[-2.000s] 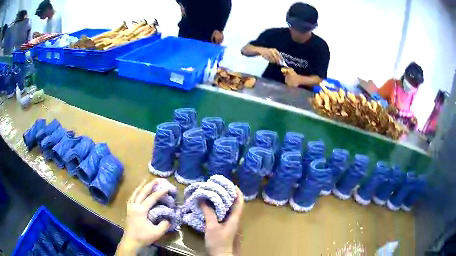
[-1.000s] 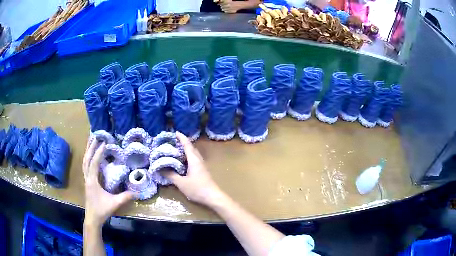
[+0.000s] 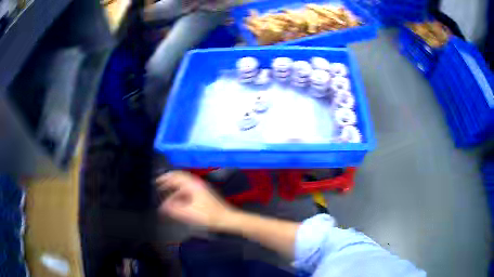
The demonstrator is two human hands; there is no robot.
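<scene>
A large bright blue crate (image 3: pixel 265 158) stands in front of me on red stool-like supports. A pale liner (image 3: pixel 292 116) covers its floor. Short stacks of white-lilac trim rings (image 3: pixel 319 81) line its back and right side, and a few pieces lie near the middle. My right hand (image 3: pixel 187 200) is blurred, in front of the crate's lower left corner and outside it, with fingers apart and nothing visible in it. My left hand is not in view.
The tan bench edge (image 3: pixel 51 216) runs down the left, with a small white object (image 3: pixel 55 263) on it. Red stools (image 3: pixel 319 183) show under the crate. Another blue crate with tan parts (image 3: pixel 303 22) is behind; stacked blue crates (image 3: pixel 460 97) stand at right on grey floor.
The view has swung from the bench with the blue boot shafts to the floor crate. My right hand has left the rings on the bench; my left hand has gone out of view.
</scene>
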